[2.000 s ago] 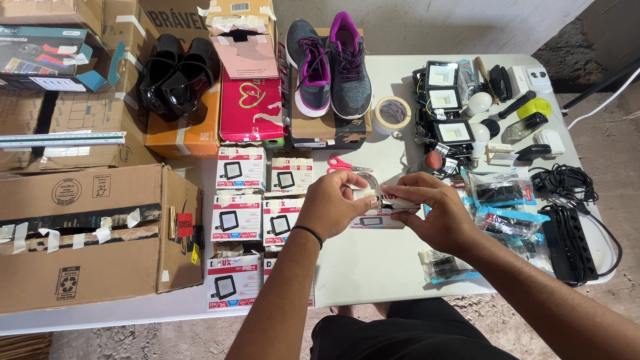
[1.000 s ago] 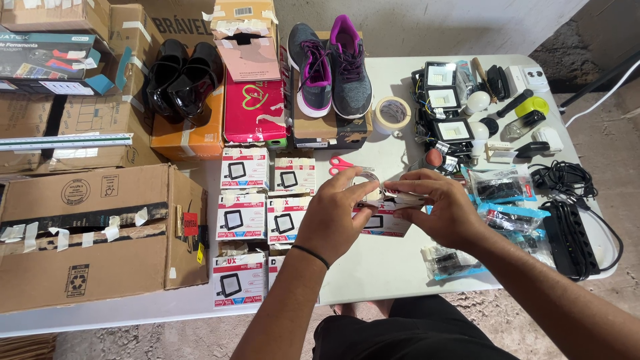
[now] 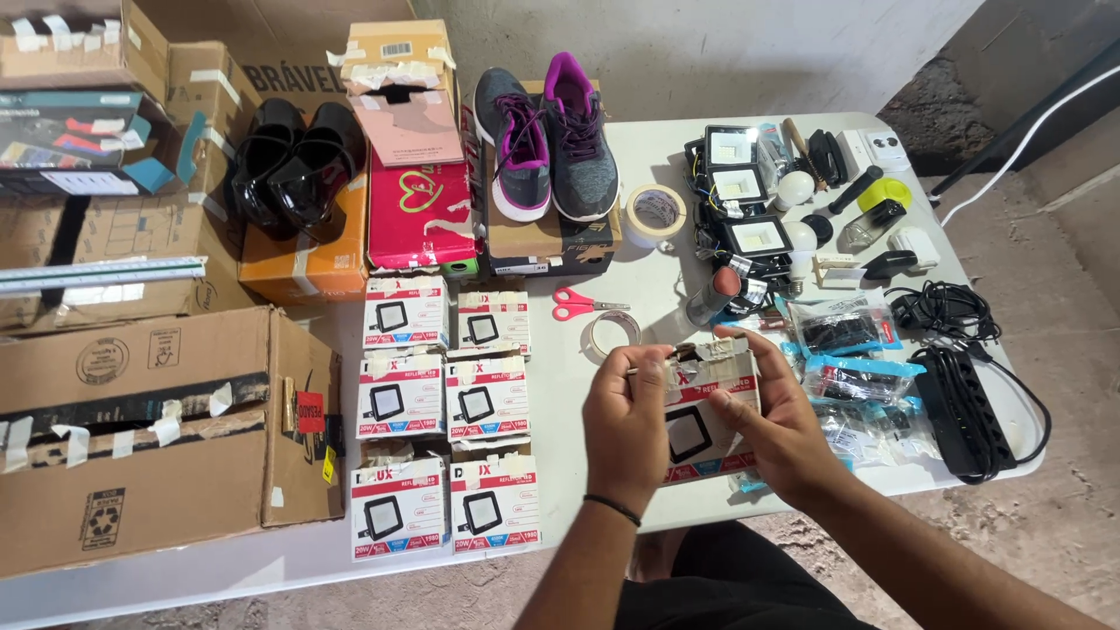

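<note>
Between my two hands is a white and red LED floodlight box, its top torn and partly raised. My left hand grips the box's left side near the top, and my right hand holds its right side, thumb on the front. A roll of tape lies just behind my left hand, beside red-handled scissors. Similar floodlight boxes stand in two columns to the left. Several black floodlights lie beyond my right hand, near a red-capped jar.
Sneakers rest on a shoebox at the back, near a masking tape roll. Large cardboard boxes fill the left. On the right are light bulbs, bagged items and a black power strip.
The box was tilted down between my hands earlier; now its front faces up toward the view. My hands have come apart a little and hold its two sides.
</note>
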